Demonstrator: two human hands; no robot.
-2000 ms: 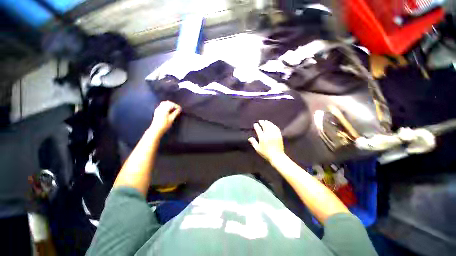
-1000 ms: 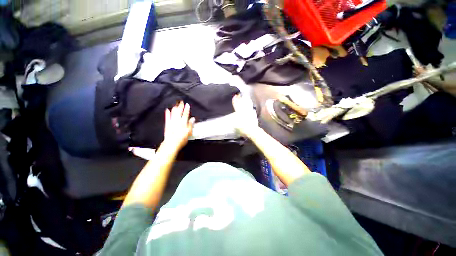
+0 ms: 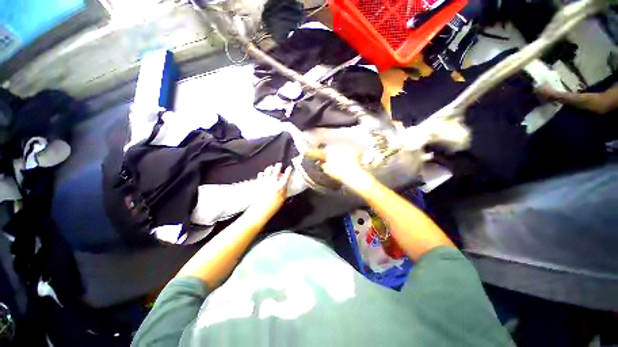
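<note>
The dark part-sewn garment (image 3: 223,157) lies bunched on the padded board (image 3: 81,193), with white lining areas (image 3: 223,202) along its near side. My left hand (image 3: 273,183) lies flat on the garment's right part, fingers apart. My right hand (image 3: 337,162) is closed around the handle of the steam iron (image 3: 310,173). The iron is at the garment's right edge, and its sole is partly hidden by my hand and glare. The pale steam hose (image 3: 501,71) runs from the iron area to the upper right.
A blue-and-white box (image 3: 162,81) and dark pieces (image 3: 325,57) lie behind the board. A red basket (image 3: 379,34) stands at the back. A blue crate (image 3: 381,261) is below the board. Black pieces (image 3: 467,115) lie right, near another person's arm (image 3: 589,101). A brownish cord (image 3: 291,71) crosses above.
My right hand has moved from the cloth to the iron and taken hold of it. My left hand has shifted right along the garment. The hose has swung higher, and another person's arm now shows at right.
</note>
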